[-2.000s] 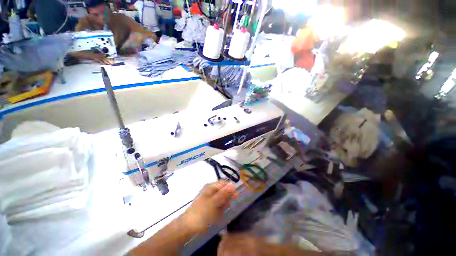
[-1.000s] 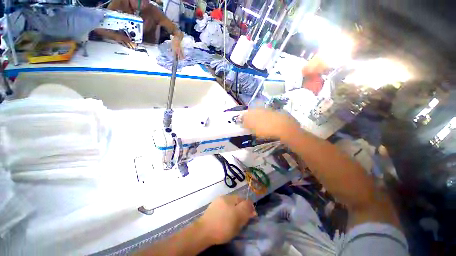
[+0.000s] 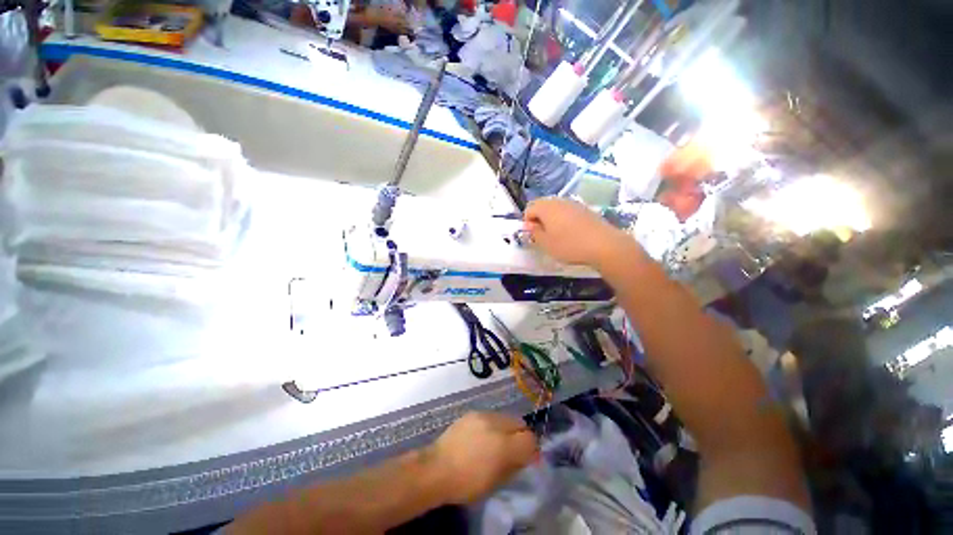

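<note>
The white sewing machine (image 3: pixel 470 251) with a blue stripe stands in front of me. My right hand (image 3: pixel 564 232) is on top of the machine head, its fingertips at a small metal fitting; what they pinch cannot be told. My left hand (image 3: pixel 483 451) is low over the table's front edge, fingers curled together near the scissors; anything tiny between its fingertips is too small to tell. Black-handled shears (image 3: pixel 487 350) lie on the bed beside the machine. Orange and green scissors (image 3: pixel 535 371) lie just right of them.
A thick stack of white pieces (image 3: pixel 125 209) lies at the left. White thread cones (image 3: pixel 557 94) stand on a rack behind the machine. A yellow tray (image 3: pixel 136 25) is on the table behind. The front edge (image 3: pixel 314 455) carries ruler markings. Pale fabric (image 3: pixel 585 470) hangs by my lap.
My right hand has come up from low in front onto the machine top, and stays there. My left hand has moved down and right beside the scissors. The view has shifted.
</note>
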